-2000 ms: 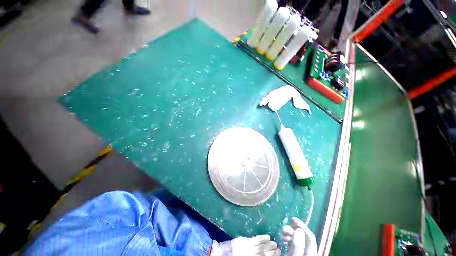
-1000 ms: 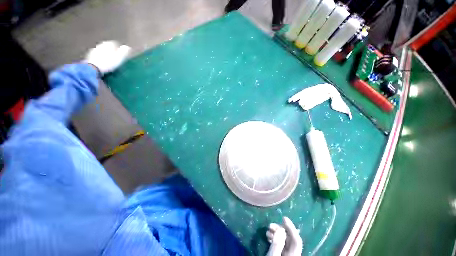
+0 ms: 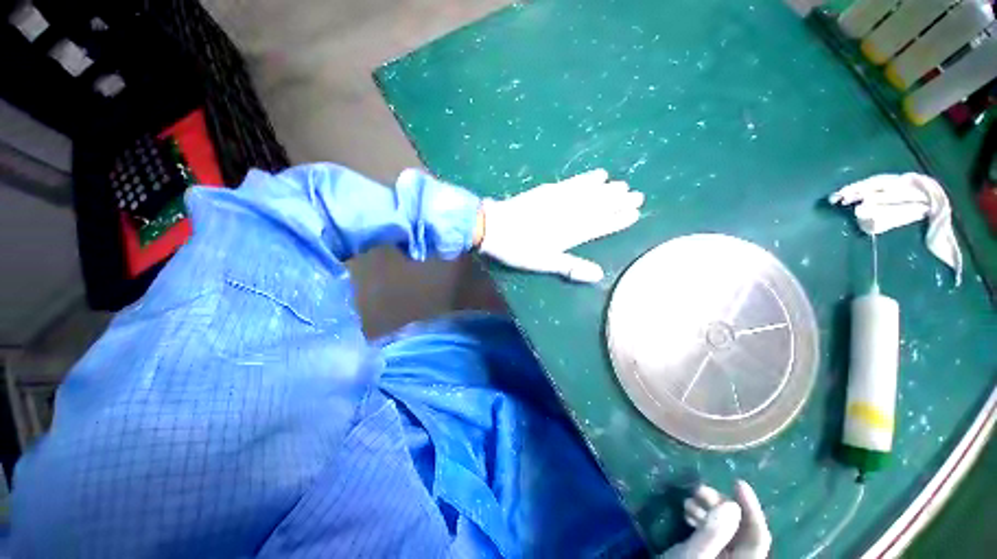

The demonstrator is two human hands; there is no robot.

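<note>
My left hand [image 3: 563,227], in a white glove, is spread flat over the green mat [image 3: 678,120] near its edge, beside the round clear plastic lid [image 3: 754,355]. It holds nothing. My right hand [image 3: 727,530], also gloved, is cut off by the bottom edge below the lid. Its visible fingers are bent and apart, with nothing seen in them. The white dispensing syringe [image 3: 872,371] lies on the mat right of the lid, green cap toward me. Its needle tip reaches a crumpled white cloth [image 3: 918,202].
Spare cartridges [image 3: 946,82] with yellow ends lie at the upper right. The air hose [image 3: 840,524] trails from the syringe cap. The conveyor's white-and-red edging [image 3: 946,480] curves at the lower right. At the left, a green board [image 3: 164,222] with a red block lies on a dark surface.
The view has swung left, so the bench things shift right. My left hand has come from beyond the mat's far-left corner to lie over the mat beside the lid. My right hand stays low.
</note>
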